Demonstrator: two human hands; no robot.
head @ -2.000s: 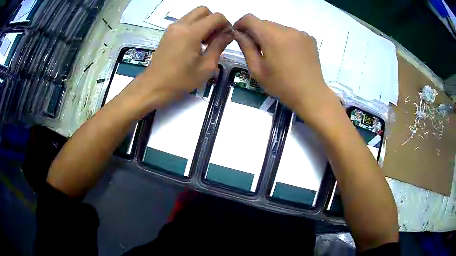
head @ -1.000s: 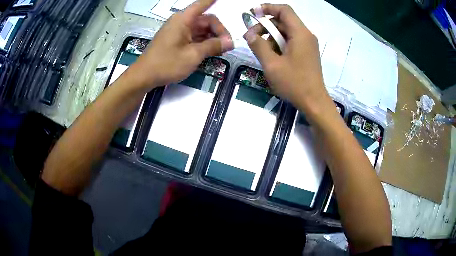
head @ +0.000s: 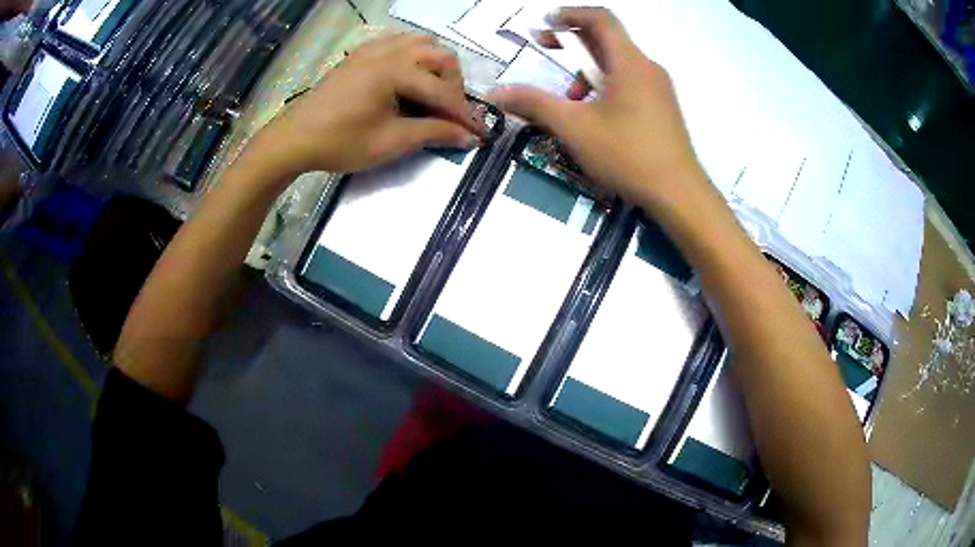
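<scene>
Black-rimmed units with white middles and teal ends lie side by side in a clear blister tray point(head: 398, 340). My left hand point(head: 374, 107) is over the top end of the leftmost visible unit point(head: 374, 230), fingertips close together near its circuit board; whether they pinch a tape piece is hidden. My right hand point(head: 620, 118) is above the top of the neighbouring unit point(head: 503, 267), thumb and fingers apart. A thin curved outline at its fingers looks like the tape roll point(head: 531, 45), faint against the paper. A pale tape piece point(head: 583, 214) crosses that unit's upper teal band.
White paper sheets point(head: 791, 139) lie behind the tray. Brown cardboard point(head: 930, 395) with curly white scraps point(head: 954, 340) is at the right. Dark, glossy stacked trays point(head: 160, 86) stand at the left. My right forearm covers part of the right-hand units.
The view has turned, shifting the tray left and down. My left hand has come down from above the paper to the unit's top end. The tape roll shows less clearly.
</scene>
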